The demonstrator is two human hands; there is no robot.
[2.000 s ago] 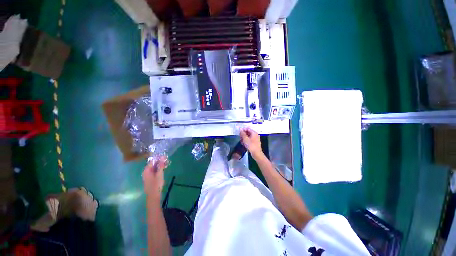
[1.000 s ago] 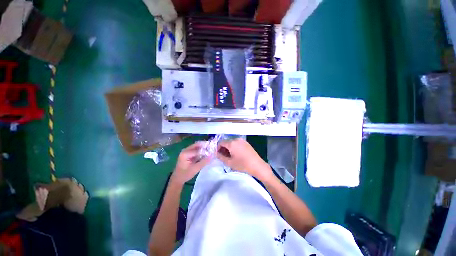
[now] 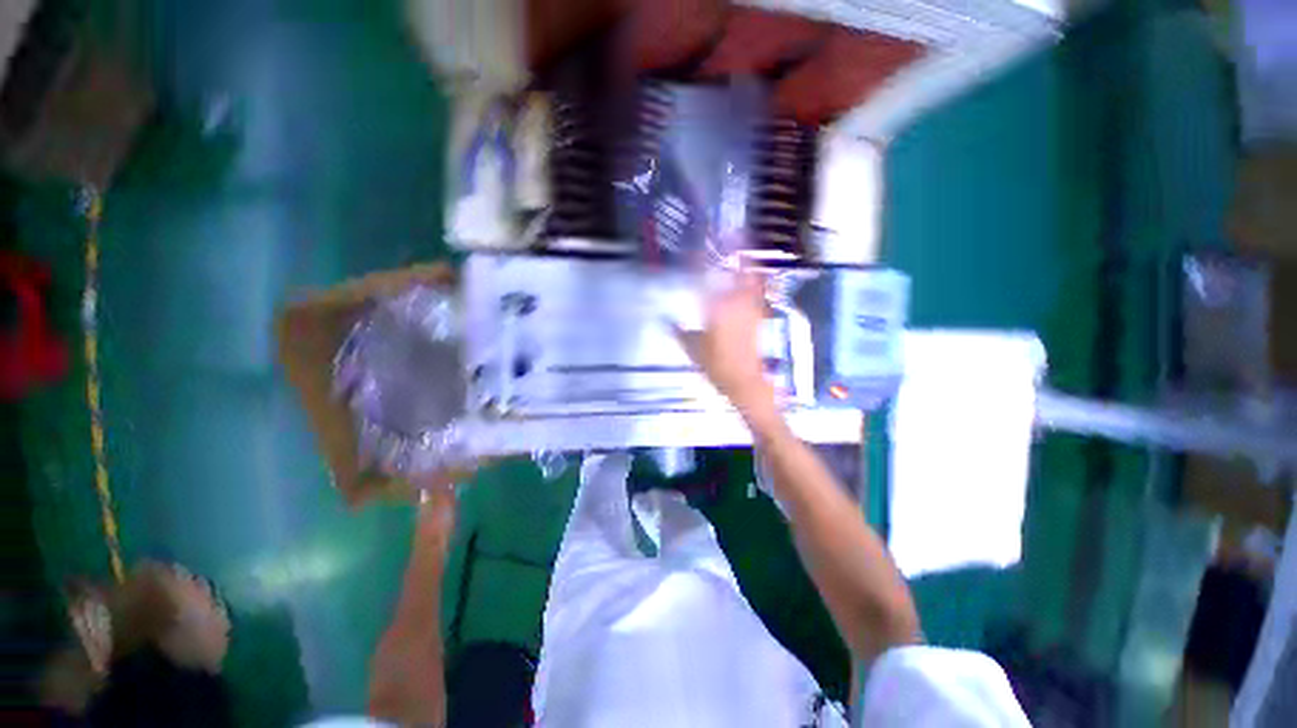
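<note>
The frame is blurred. A dark product box in clear film [image 3: 700,185] lies on the roller conveyor [image 3: 576,178], at the red-brown tunnel curtain [image 3: 811,64]. My right hand [image 3: 733,334] reaches over the white bar sealer [image 3: 583,327], its fingers at the box's near end and its thumb spread away. My left hand [image 3: 434,509] is low at the near edge of the scrap carton [image 3: 316,384], beside crinkled film offcuts [image 3: 406,363]; its fingers are too blurred to tell whether they hold film.
A control box [image 3: 865,334] stands at the sealer's right end. Right of it is a stack of white sheets, likely shrink bags [image 3: 967,448], with a pale rail beside it. A red stool [image 3: 26,327] is far left. Open brown cardboard [image 3: 164,619] lies lower left.
My hands have parted from the crumpled film at my lap: the right forward over the sealer, the left out to the carton. The box has moved off the sealer bed, farther towards the tunnel.
</note>
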